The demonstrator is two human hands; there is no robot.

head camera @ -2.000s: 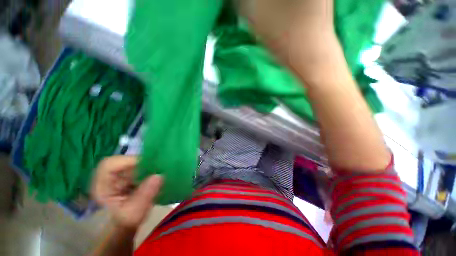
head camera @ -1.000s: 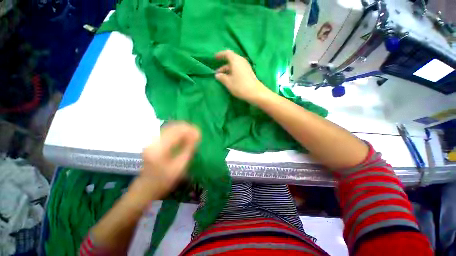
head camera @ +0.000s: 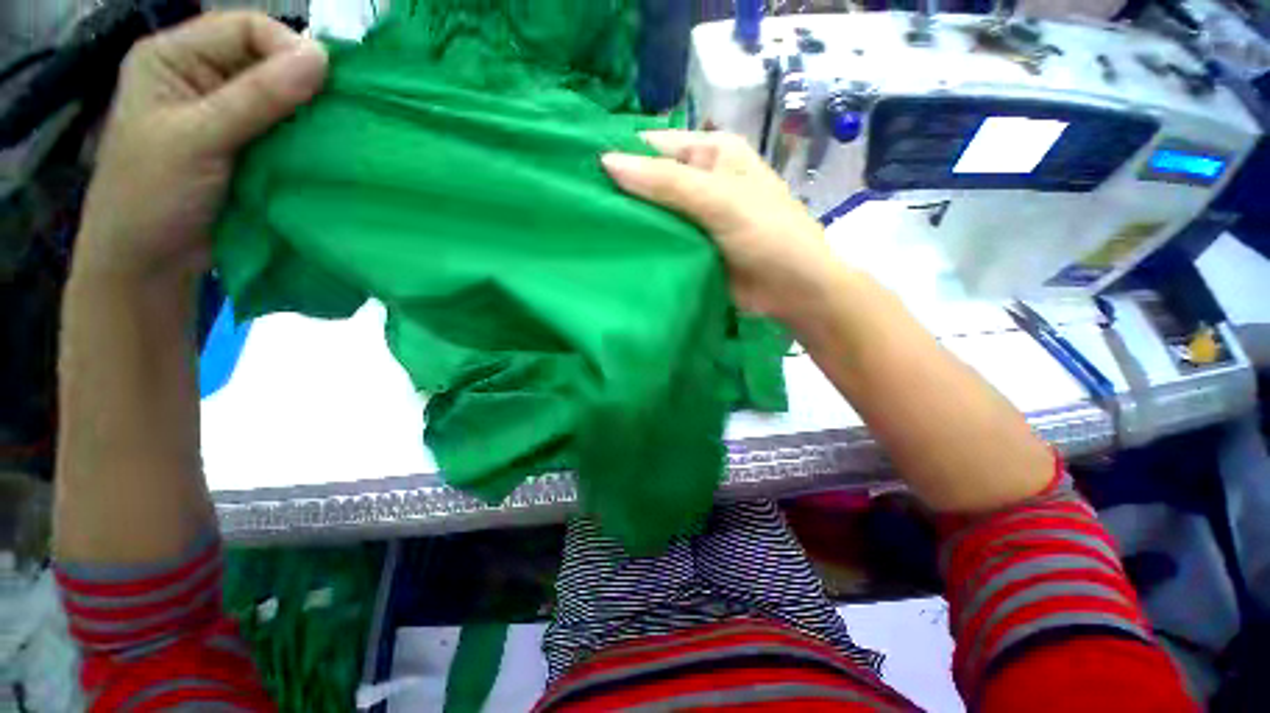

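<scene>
A bright green garment piece (head camera: 474, 223) is stretched between my two bare hands above the white machine table. My left hand (head camera: 202, 132) pinches its upper left edge between thumb and fingers. My right hand (head camera: 731, 209) holds its upper right part, with fingertips at the cloth's edge. The lower folds hang over the table's front edge towards my lap. The cloth hides the needle area of the sewing machine (head camera: 794, 126).
Blue-handled snips (head camera: 1065, 348) lie on the table at the right, near a tray with a yellow item (head camera: 1201, 346). Measuring tape (head camera: 348, 513) runs along the front edge. More green pieces (head camera: 300, 627) are below the table at left. Blue tape (head camera: 223, 348) marks the left edge.
My left hand has moved up and left from the front edge and now grips the cloth. My right hand has shifted slightly right. The cloth is lifted and spread, and the view has turned rightward.
</scene>
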